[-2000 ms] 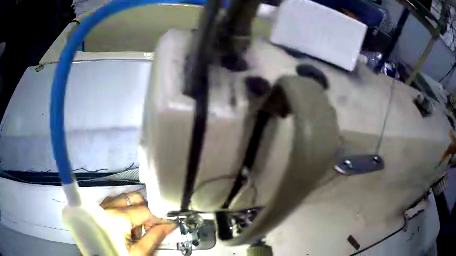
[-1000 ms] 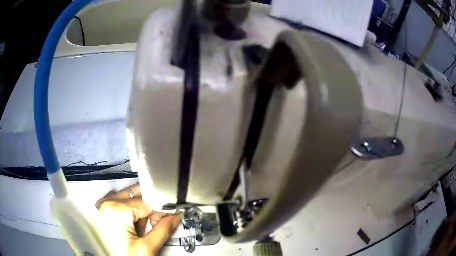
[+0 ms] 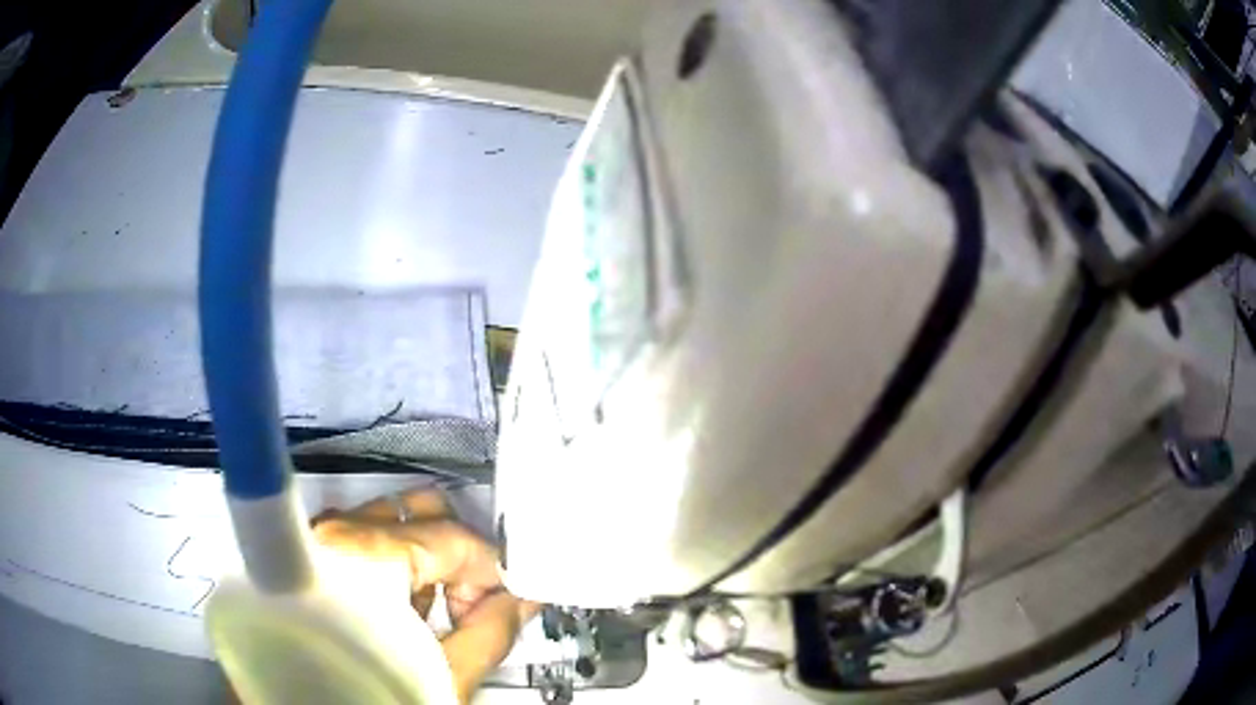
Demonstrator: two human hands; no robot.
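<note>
My left hand (image 3: 448, 572) is at the left of the presser foot (image 3: 558, 658), partly behind the pale lamp, fingers pinched together near the foot. Whatever lies between the fingertips is too small and glaring to make out. The shiny needle plate (image 3: 623, 658) lies under and right of the foot. A pale fabric piece (image 3: 372, 351) lies flat behind the hand, with black strips (image 3: 152, 444) along its near edge and a grey textured strip (image 3: 413, 438) beside them. My right hand is not in view.
The large cream machine head (image 3: 799, 276) fills the middle and right. The blue tube (image 3: 248, 262) and its pale lamp (image 3: 324, 640) stand in front at the left. A cream trough (image 3: 455, 48) runs behind. Loose dark threads lie on the white table (image 3: 97, 551).
The view has swung to the left, showing the machine head's left side and more of the pale fabric. My left hand stays beside the foot. The hand at the lower right edge is gone.
</note>
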